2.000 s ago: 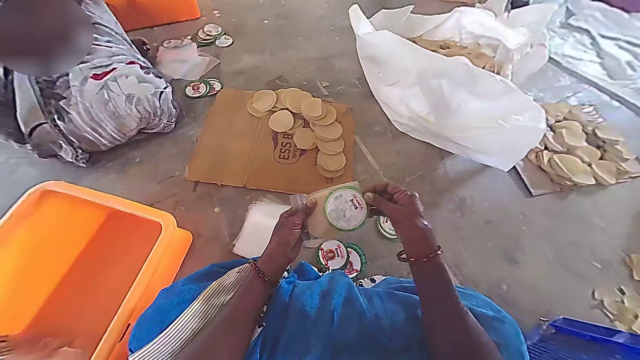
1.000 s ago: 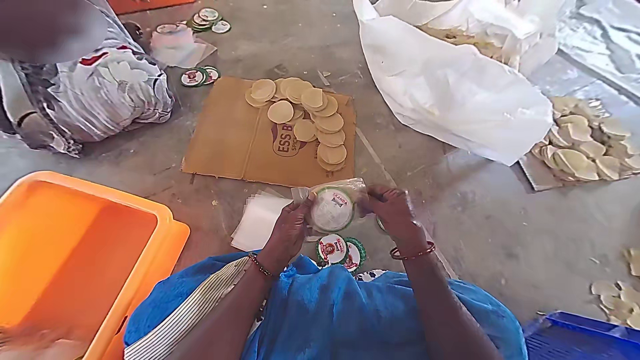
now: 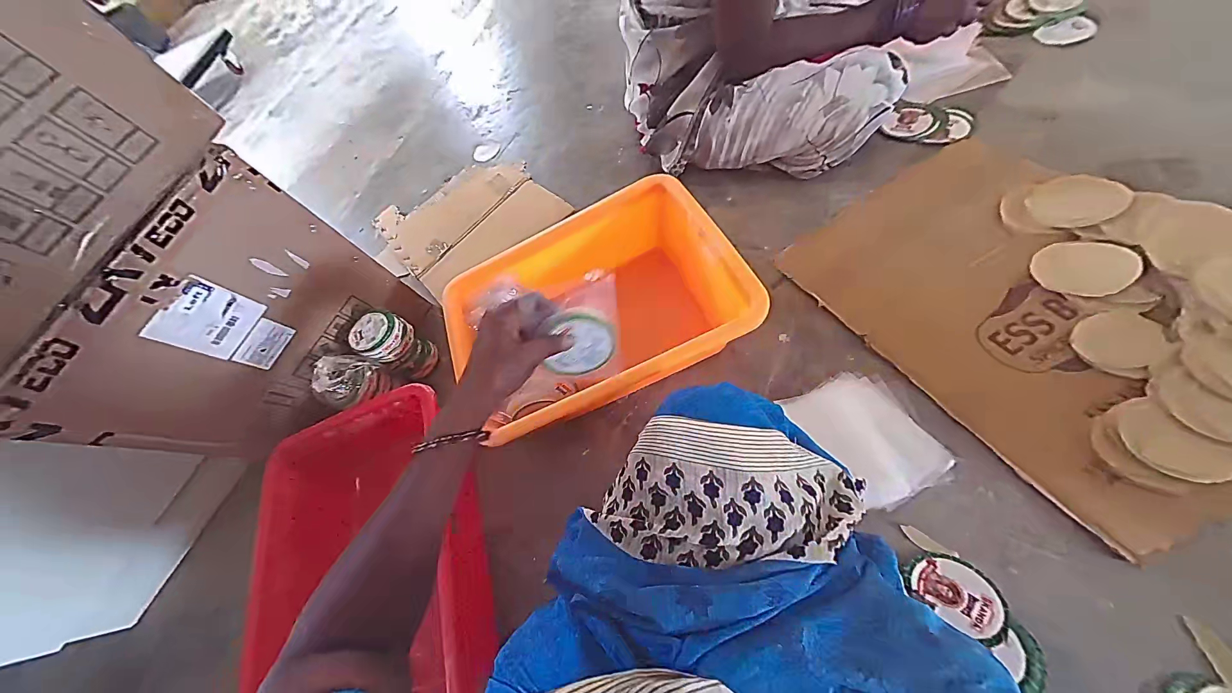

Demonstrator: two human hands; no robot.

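Observation:
My left hand (image 3: 520,337) grips a clear plastic packet with a round white, green-edged label (image 3: 580,344), inside the orange plastic tub (image 3: 717,332). Another packet seems to lie under it, partly hidden. My right hand is outside the view. Clear plastic bags (image 3: 866,438) lie stacked on the floor by my knee. Thin pale discs (image 3: 1189,438) lie overlapping on a flattened cardboard sheet (image 3: 924,298). Round printed labels (image 3: 958,597) are on the floor at the lower right.
A red plastic tub (image 3: 337,491) stands at my left, near large cardboard boxes (image 3: 241,308) and stacked labelled packets (image 3: 380,337). Another person (image 3: 770,96) sits beyond the orange tub, with more labels (image 3: 914,122) beside them. A cardboard piece (image 3: 481,221) lies behind the tub.
The view has swung left. Both hands held the labelled packet in front of me earlier; now my left hand has it in the orange tub, and my right hand has left the view.

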